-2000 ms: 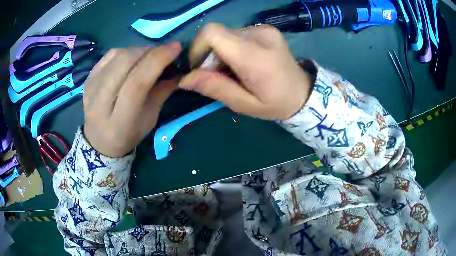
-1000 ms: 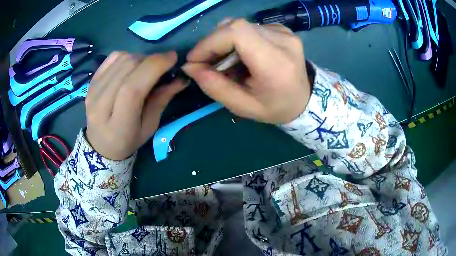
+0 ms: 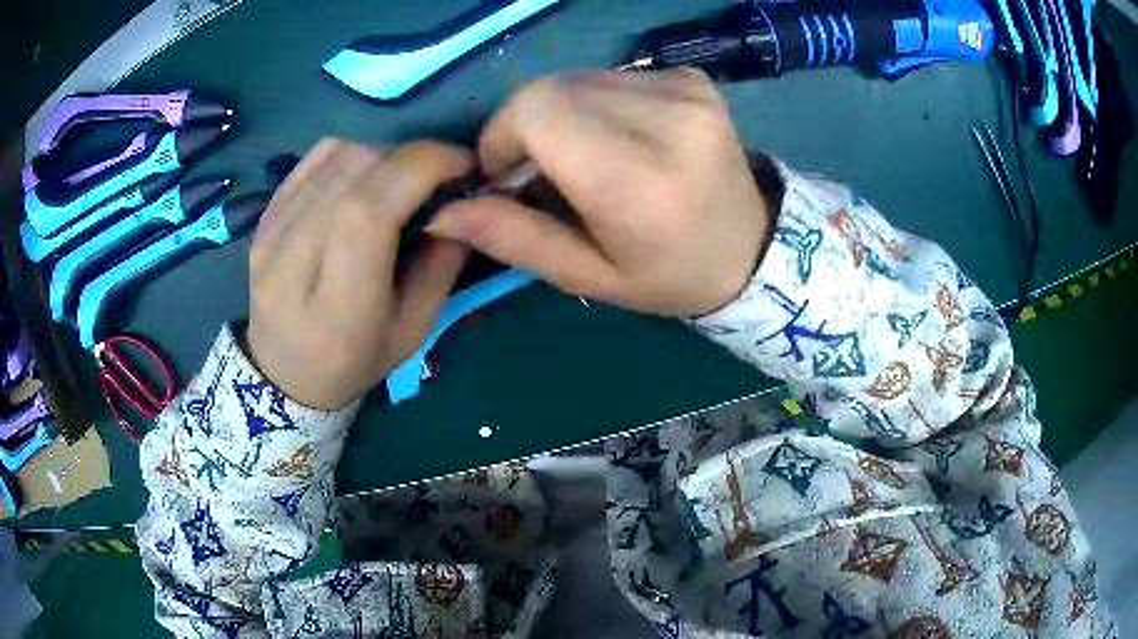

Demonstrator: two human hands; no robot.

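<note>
My left hand [image 3: 343, 262] and my right hand [image 3: 637, 187] meet at the middle of the bench. My left hand grips a small black part [image 3: 437, 206], mostly hidden by the fingers. My right fingertips touch that part, and a thin whitish piece [image 3: 513, 179] sticks out between the right thumb and fingers; its shape is mostly hidden. A light blue housing half [image 3: 468, 306] lies on the mat just below the hands, its upper end covered by them.
Another blue and black housing half [image 3: 424, 69] lies at the top. An electric screwdriver [image 3: 811, 38] lies at top right, with tweezers [image 3: 998, 175] and device pieces [image 3: 1046, 75] beyond it. At left are device bodies [image 3: 131, 250], red-handled scissors [image 3: 135, 378] and cardboard [image 3: 63, 474].
My left hand has shifted a little right and covers more of the blue housing half. My right hand has moved slightly down. The fingers still meet at the black part.
</note>
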